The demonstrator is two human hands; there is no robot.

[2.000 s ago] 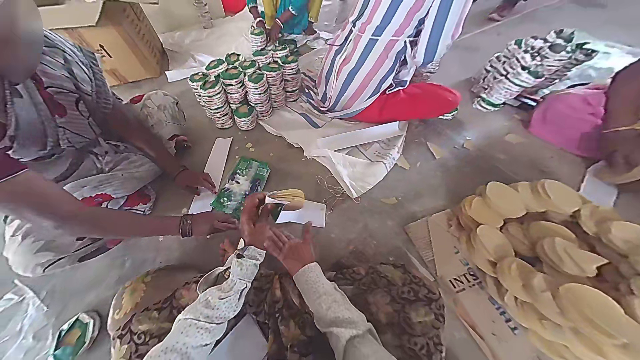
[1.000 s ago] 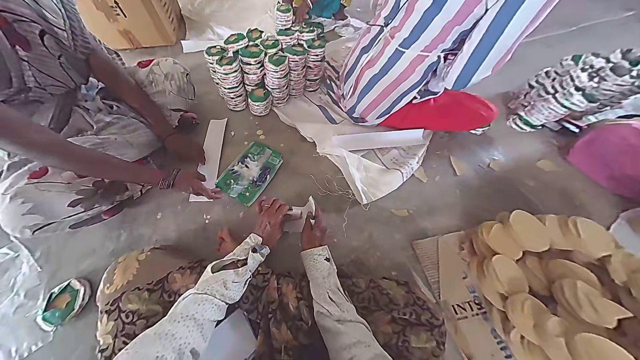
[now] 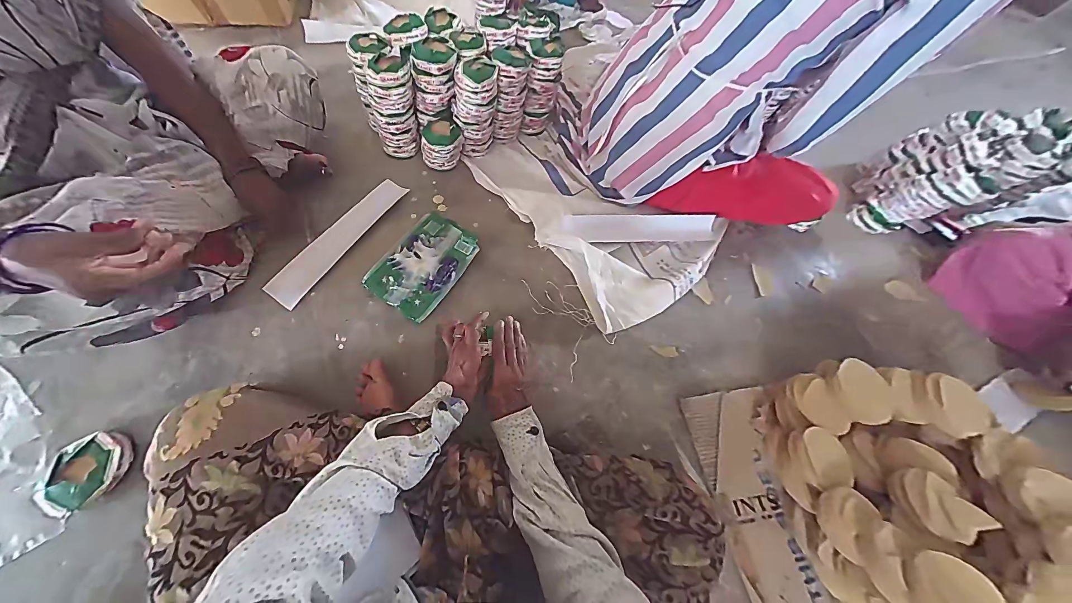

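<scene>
Near the middle of the view, my left hand (image 3: 463, 358) has bent fingers against a small green-and-white item (image 3: 486, 342). My right hand (image 3: 509, 367) lies along its other side, fingers straight and close together, so the item sits between both hands just over the floor. Most of it is hidden by the fingers. A green printed plastic packet (image 3: 421, 266) lies flat on the floor, ahead and to the left of my hands. Beyond it, a long white paper strip (image 3: 335, 243) lies at a slant.
Stacks of green-topped wrapped bundles (image 3: 440, 142) stand ahead; more lie at right. A white sack (image 3: 624, 293) bears a paper strip (image 3: 641, 228) beside striped cloth (image 3: 695, 92). Tan discs (image 3: 867, 394) rest on cardboard (image 3: 737, 477). A co-worker's hand (image 3: 117, 260) is at left; one bundle (image 3: 82, 473) lies lower left.
The tan disc pile seen at my hands two seconds ago no longer shows; my hands have come together around a small item. The co-worker's hand has drawn back left from the green packet.
</scene>
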